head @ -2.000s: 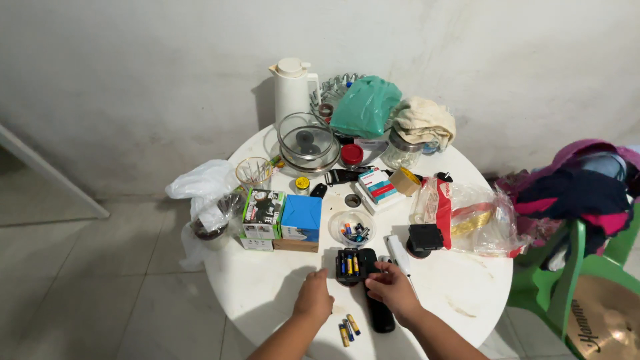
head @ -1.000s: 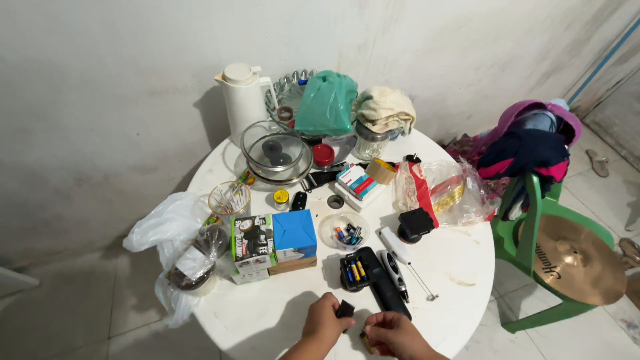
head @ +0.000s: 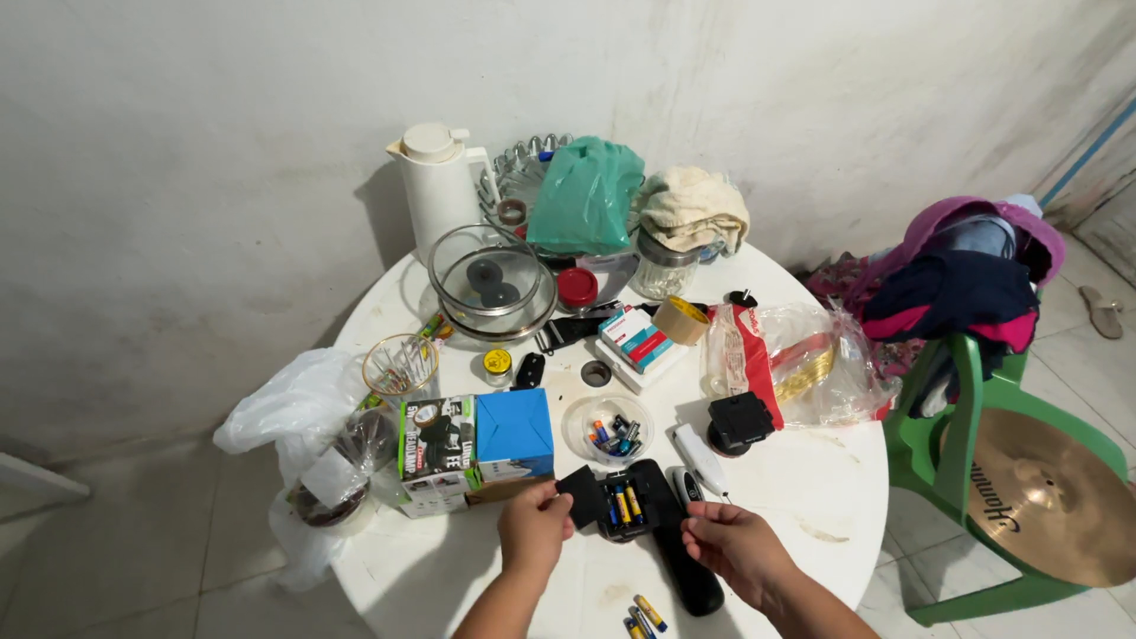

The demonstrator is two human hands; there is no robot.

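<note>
My left hand [head: 535, 524] pinches a flat black cover [head: 580, 497] beside a black battery compartment [head: 624, 504], in which several AA-size batteries [head: 629, 502] lie. A long black device [head: 682, 550] rests just right of the compartment. My right hand [head: 729, 541] hovers over the device's right side, thumb and fingertips close together; whether something small is between them I cannot tell. Loose batteries [head: 650, 612] lie near the table's front edge. Behind the compartment, a clear round tub [head: 611, 429] holds more batteries.
A headlamp box [head: 437, 444] and a blue box [head: 515, 426] stand at left. Right of the compartment lie a white handheld frother [head: 701, 458] and a black square-topped item [head: 740, 421]. Glass bowls [head: 493, 302], a white thermos [head: 437, 191] and a green chair [head: 967, 444] with a cymbal [head: 1038, 497] stand farther off.
My left hand, with the black cover, has moved from the table's front up beside the compartment. My right hand has moved up and right. Two seconds ago both hands were at the compartment.
</note>
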